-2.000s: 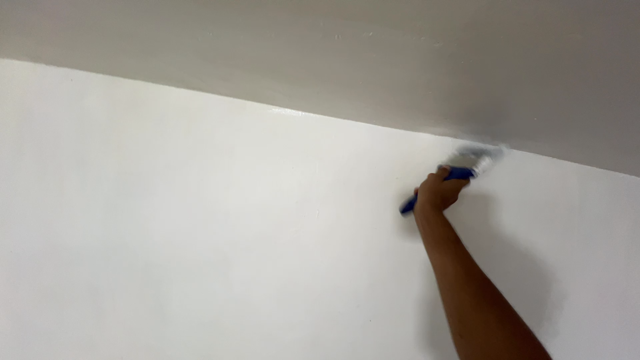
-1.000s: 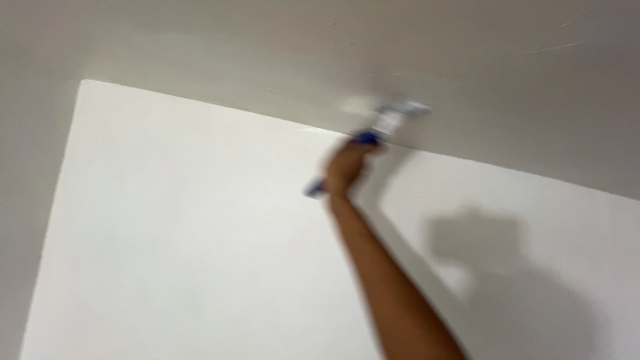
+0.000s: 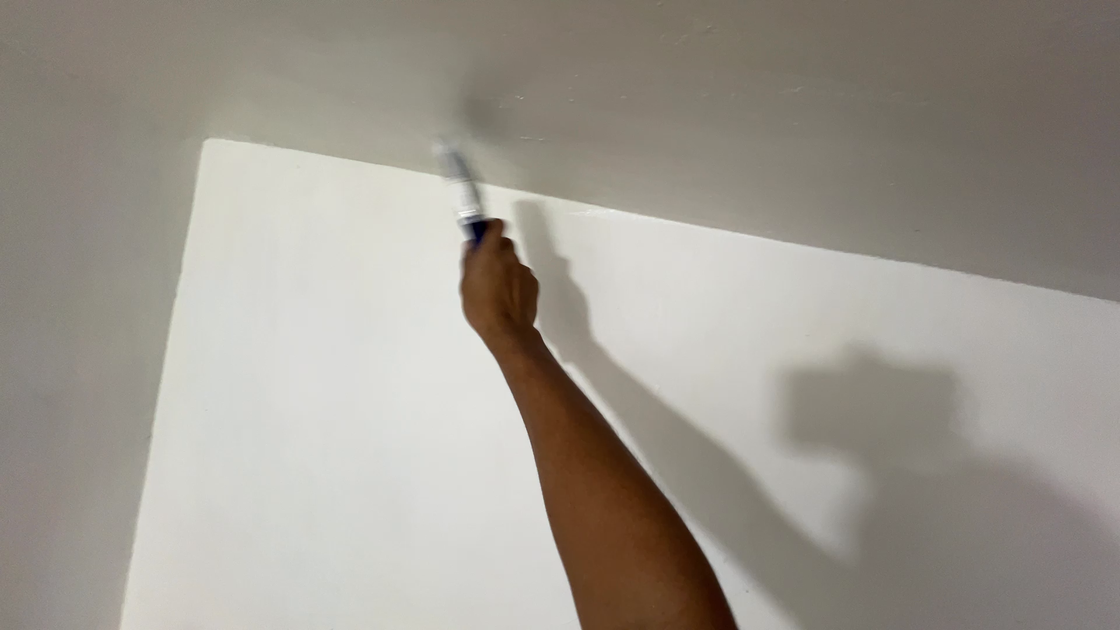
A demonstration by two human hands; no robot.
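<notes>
My right hand (image 3: pixel 499 280) is raised and closed around the blue handle of a paintbrush (image 3: pixel 470 203). The brush points upward, its pale ferrule and blurred bristles crossing the line where the white wall (image 3: pixel 350 394) meets the grey ceiling (image 3: pixel 700 105). Whether the bristle tips touch the surface is too blurred to tell. Most of the handle is hidden in my fist. My left hand is out of the frame.
A grey side wall (image 3: pixel 79 350) borders the white wall on the left, meeting it and the ceiling at a corner. Shadows of my arm and head (image 3: pixel 875 411) fall across the white wall on the right.
My right hand has moved left along the top of the white wall with the paintbrush, toward the corner. The brush has turned to point more upright. The view has shifted left.
</notes>
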